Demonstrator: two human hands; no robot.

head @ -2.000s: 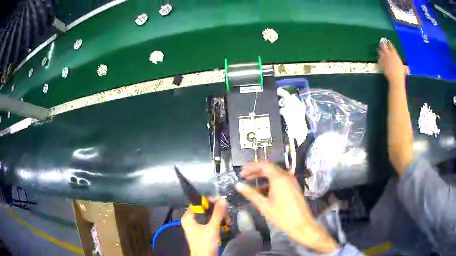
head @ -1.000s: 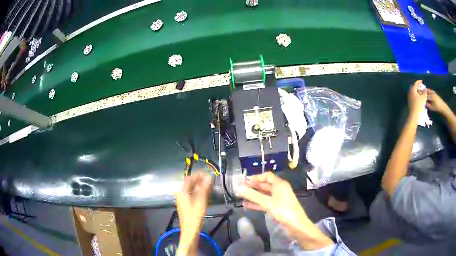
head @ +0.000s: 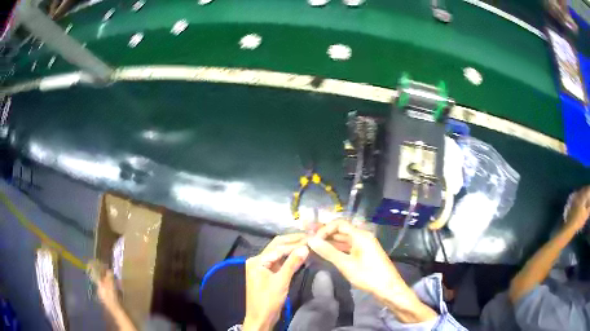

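My left hand [head: 275, 278] and my right hand [head: 365, 262] meet at the bench's front edge, fingertips pinched together. They hold a small, pale, see-through thing [head: 316, 226], which looks like a small clear bag; it is blurred and partly hidden by the fingers. Yellow-and-black pliers [head: 315, 187] lie just beyond the fingers, handles spread towards me. The dark solder feeder box [head: 393, 184] stands to the right, with the green-flanged solder spool [head: 422, 97] behind it and the black iron stand [head: 361, 142] on its left.
A crinkled clear bag [head: 491, 184] lies right of the box. White parts [head: 339, 52] sit on the green belt [head: 284, 26]. Another person's arm [head: 543, 265] is at right; another hand [head: 105, 288] is by the cardboard box [head: 132, 242] at lower left. A blue-rimmed stool [head: 208, 275] stands below.
The pliers left my left hand and now lie on the bench. My hands have come together. The view has swung left, so the box appears further right. A hand has appeared at lower left.
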